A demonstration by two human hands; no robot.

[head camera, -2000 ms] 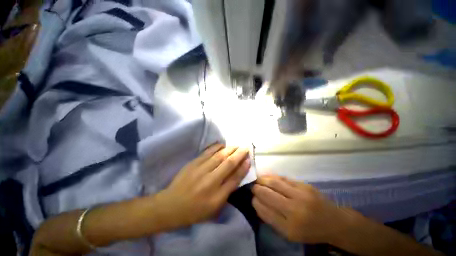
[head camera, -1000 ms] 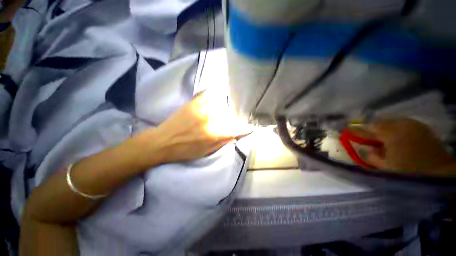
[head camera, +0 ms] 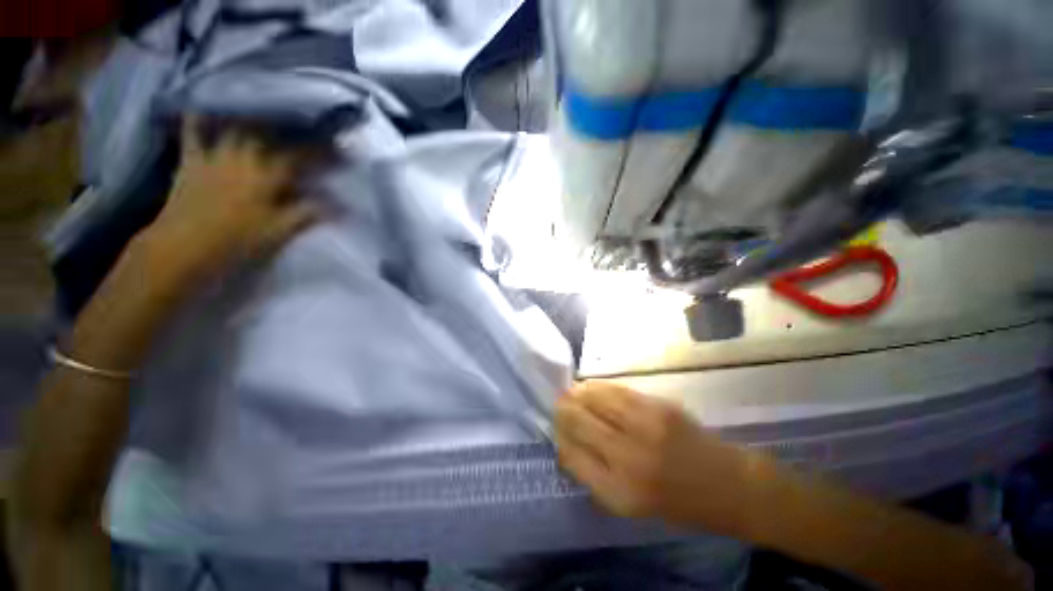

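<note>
The pale grey garment lies bunched left of the white sewing machine, with navy parts at the back left. My left hand is blurred on the cloth at the left, its fingers spread over a dark bunch; its grip cannot be made out. My right hand pinches the garment's edge near the table's front, below the needle area. The needle area is washed out by lamp glare. Scissors with a red loop lie right of the foot, their yellow loop mostly hidden by the machine.
The table's grey front edge carries a printed scale. A dark grey metal piece stands right of the foot. The machine head, with its blue stripe, overhangs the work. More cloth hangs below the table edge.
My left hand has moved from near the needle to the far left cloth. My right hand has left the scissors and taken the garment's edge. The cloth has shifted, showing the scale farther left.
</note>
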